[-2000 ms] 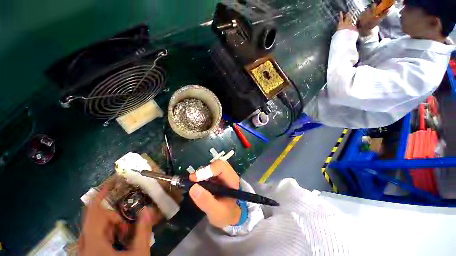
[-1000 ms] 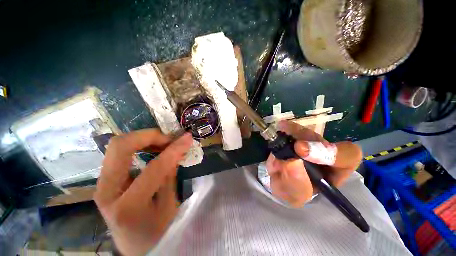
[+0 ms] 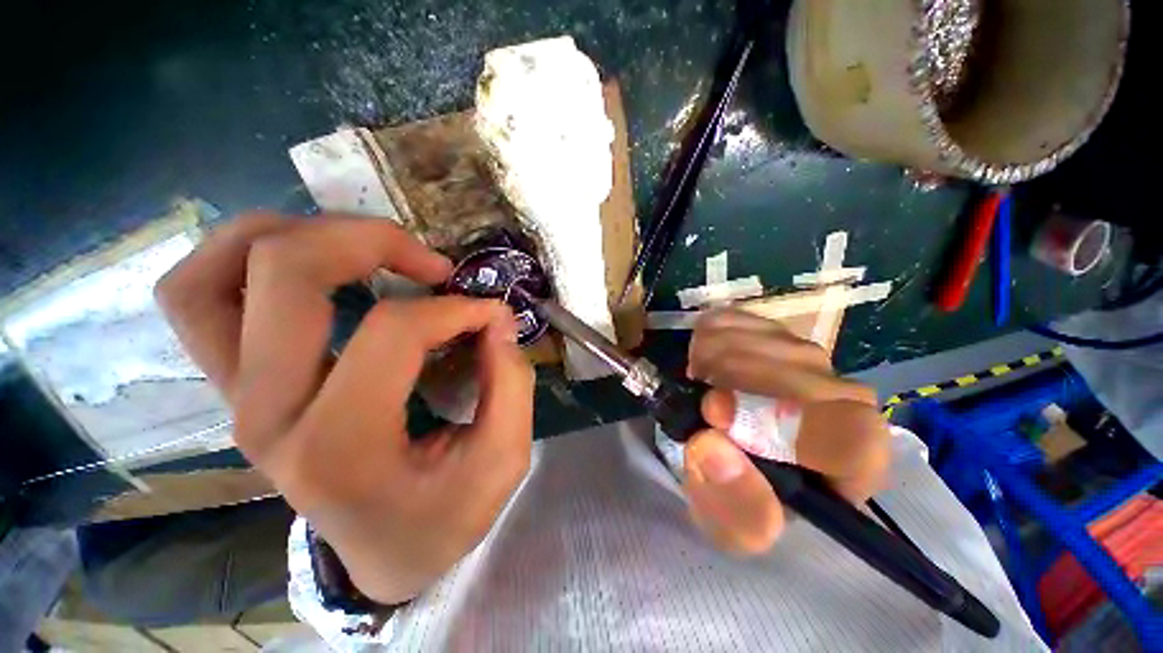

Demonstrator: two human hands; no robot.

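The round PCB assembly (image 3: pixel 491 276) lies in the brown holding fixture (image 3: pixel 440 166), beside its whitish padded strip (image 3: pixel 548 153). My right hand (image 3: pixel 778 427) holds the soldering iron (image 3: pixel 816 504) like a pen, with a white wrap on one finger. The iron's tip is at the disc; exact contact is unclear. My left hand (image 3: pixel 370 370) is at the disc's left side, thumb and forefinger tips close together at its edge. A thin silvery strand (image 3: pixel 153 449) runs left from behind this hand; whether the fingertips grip it is hidden.
Tweezers (image 3: pixel 695 160) lie right of the fixture. The cream pot (image 3: pixel 867 96), red pen (image 3: pixel 969 253) and blue pen (image 3: pixel 1002 262) are at upper right. A taped wooden piece (image 3: pixel 816 313) is behind my right hand. The white work board (image 3: pixel 102 332) is at left, a blue rack (image 3: pixel 1020 498) lower right.
The iron's tip has moved from the whitish padded strip down to the disc. My left hand has moved up and right, its fingertips now over the disc's edge.
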